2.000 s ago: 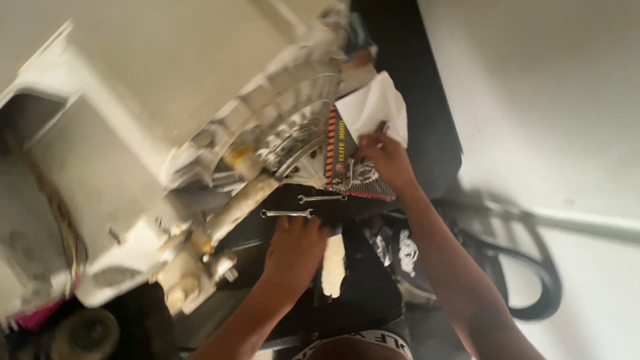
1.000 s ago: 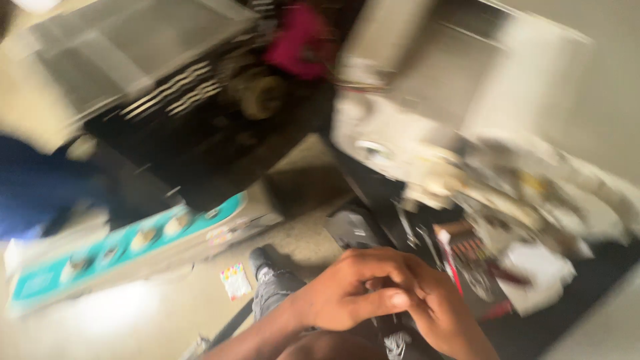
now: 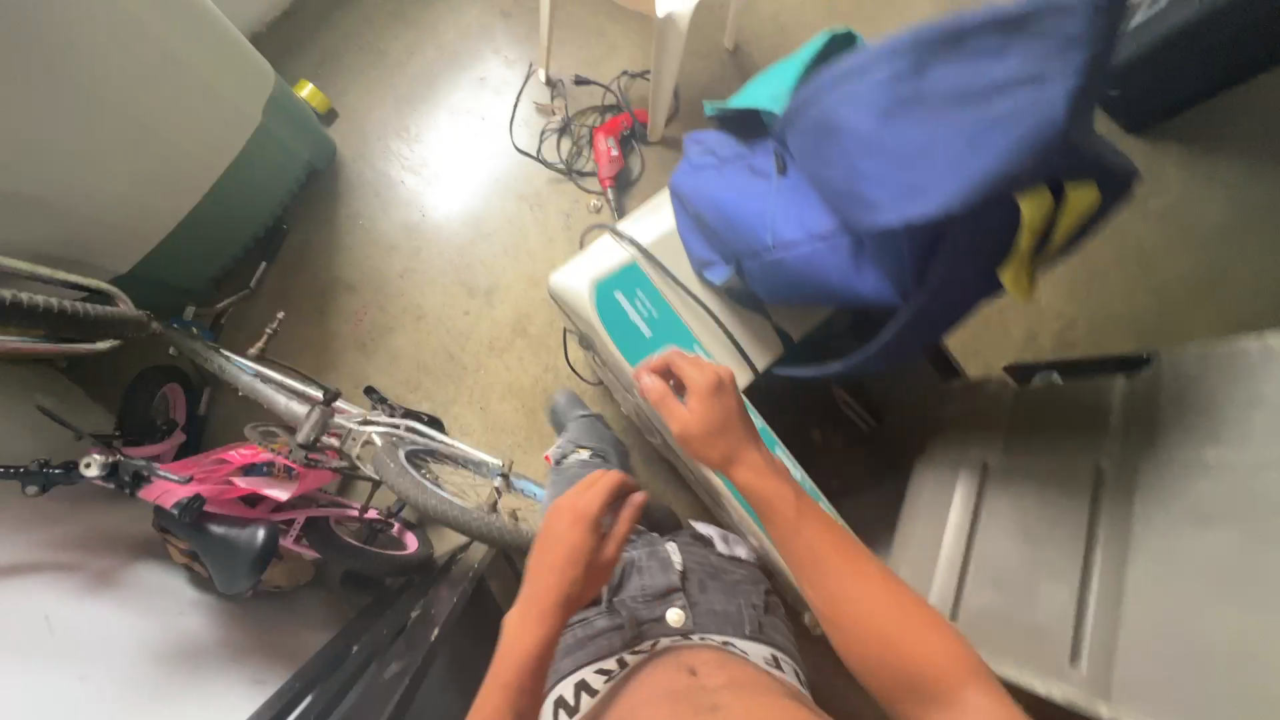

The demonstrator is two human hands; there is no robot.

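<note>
My left hand [image 3: 585, 535] hangs loosely curled above the leg of my dark denim pants [image 3: 665, 590], with no object visible in it. Farther forward, my right hand [image 3: 695, 405] is over the white and teal panel [image 3: 640, 320] of an appliance, its fingers bent; whether it touches the panel I cannot tell. A blue backpack [image 3: 850, 190] rests on the pale appliance part beyond that hand. On the floor past the panel lies a red corded power drill [image 3: 610, 150] beside its tangled black cable [image 3: 565, 140].
To the left stand a bicycle with a grey tire [image 3: 440, 495] and a small pink bicycle [image 3: 240, 475]. A large container with a green base [image 3: 250, 190] is at upper left. White plastic chair legs [image 3: 668, 70] are near the drill. A grey metal panel [image 3: 1130, 520] fills the lower right.
The view has swung far from the disassembled machine and wrenches to the bicycles and floor. My hands, together one second ago, are now apart.
</note>
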